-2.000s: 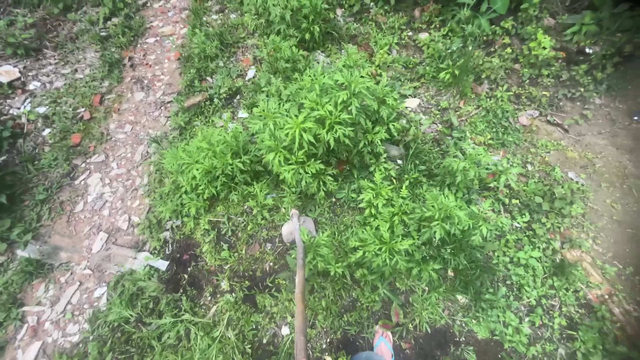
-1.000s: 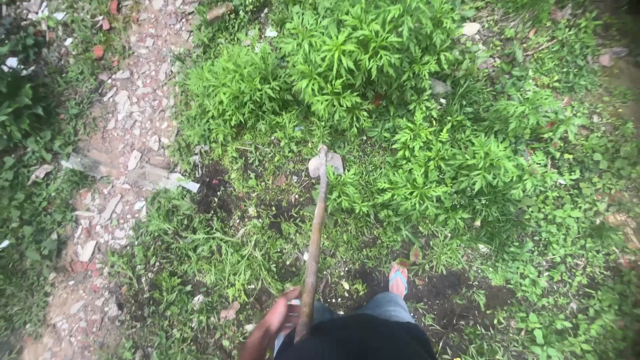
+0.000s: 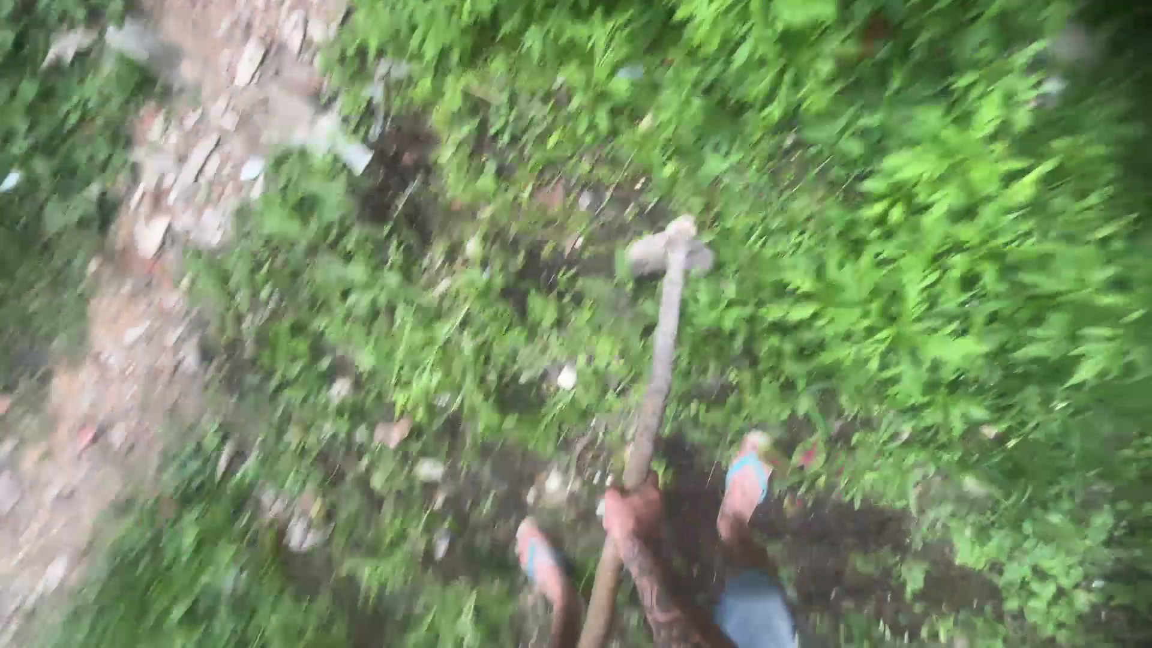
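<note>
My right hand [image 3: 633,508] is closed around the wooden handle of a hoe [image 3: 664,351], its forearm coming up from the bottom edge. The handle runs from the bottom edge up to the hoe's head [image 3: 670,252], which is over low weeds and bare soil, left of the taller leafy plants [image 3: 954,261]. Whether the blade touches the ground is hard to tell through the blur. My left hand is out of view.
My feet, in sandals with light blue straps, stand on either side of the handle: the left foot [image 3: 540,558] and the right foot [image 3: 745,481]. A rubble-strewn path [image 3: 180,216] runs along the left. Small stones [image 3: 566,376] lie among the weeds.
My right hand now shows on the handle; a second ago a hand was at the handle's lower left. Both feet are now visible. The view has swung down and to the left.
</note>
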